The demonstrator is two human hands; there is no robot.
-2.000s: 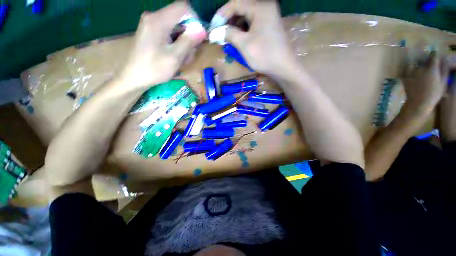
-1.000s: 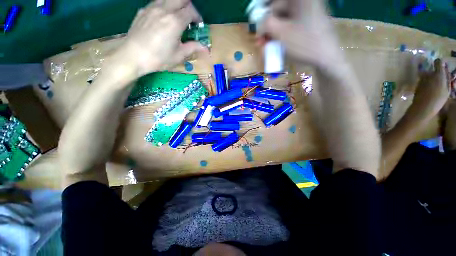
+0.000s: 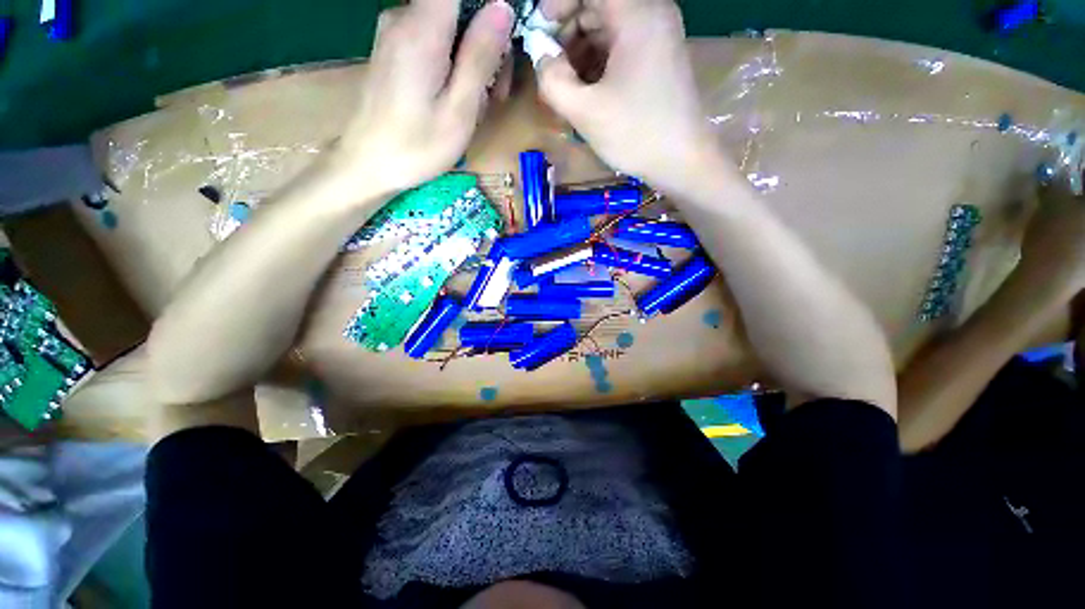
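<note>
My left hand [image 3: 434, 101] is at the top centre, its thumb and fingers closed on a small dark-and-green circuit board [image 3: 475, 12], partly cut off by the frame's top edge. My right hand [image 3: 619, 89] is beside it, with white covering [image 3: 541, 45] at the fingertips, which meet the left fingertips. Whether it also holds a part cannot be told. Several blue battery cells [image 3: 541, 242] with thin wires lie piled below the hands, some with white pads. Green PCB panels [image 3: 411, 297] lie overlapped left of the cells.
Brown taped cardboard [image 3: 833, 179] covers the work surface. A narrow PCB strip [image 3: 952, 262] lies at the right, near another person's arm [image 3: 999, 321]. More green panels [image 3: 36, 357] are at the far left. Blue cells [image 3: 56, 17] lie on the green belt [image 3: 238, 36] beyond.
My right hand has moved left to meet my left hand; the white-padded blue cell seen hanging from it no longer shows. My left hand has moved slightly right and up with the board.
</note>
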